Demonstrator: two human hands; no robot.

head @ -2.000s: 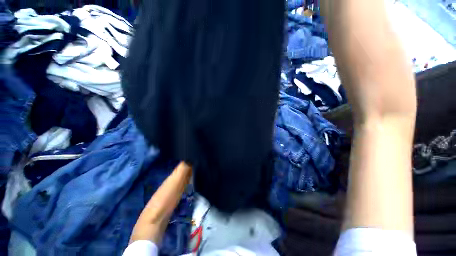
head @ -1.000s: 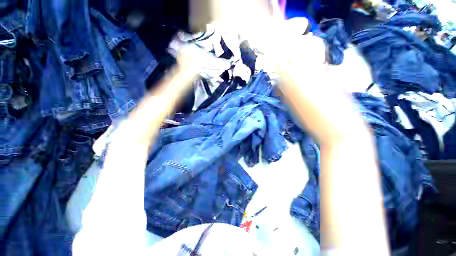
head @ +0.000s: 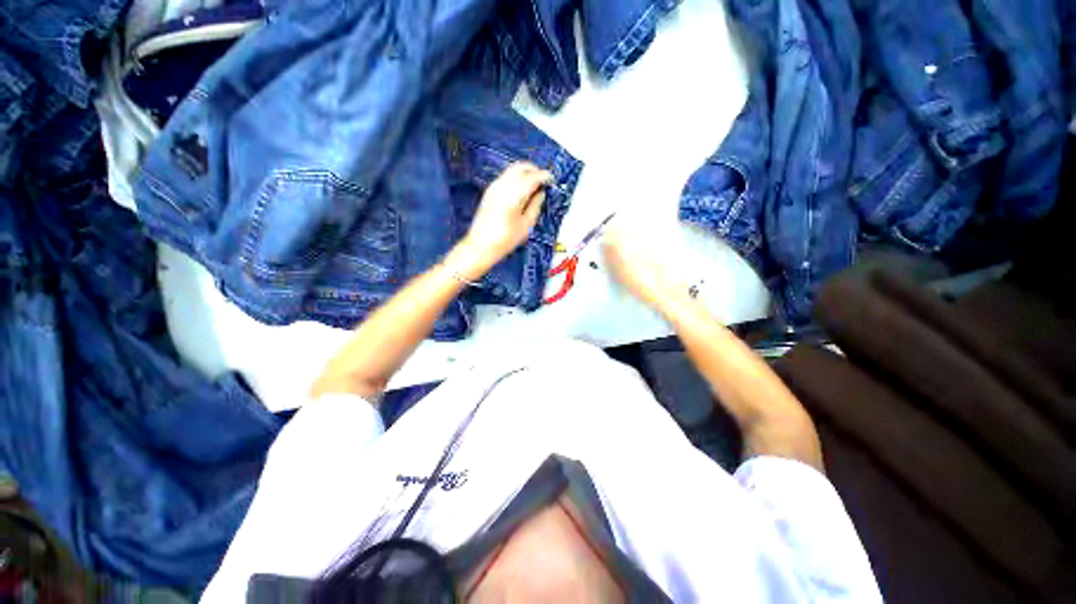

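Blue jeans (head: 325, 224) lie heaped on the white tabletop, with a stitched back pocket showing. My left hand (head: 507, 215) is at the right edge of the jeans, its fingers pinched on the denim. Scissors (head: 562, 281) with a red-orange handle lie on the tabletop beside this edge, their blades pointing up and right. My right hand (head: 631, 262) is blurred over the tabletop, just right of the scissors and apart from the jeans; its finger shape is unclear.
The white tabletop (head: 661, 118) shows between the heaps and along its front edge. More jeans (head: 814, 153) are piled at the right, and denim hangs at the left. Brown cloth (head: 932, 437) lies in large folds at the lower right. Dark specks dot the tabletop.
The black cloth seen two seconds ago is out of view. Both hands have come back from the far heap towards my body, the left onto the jeans. The view has tilted down.
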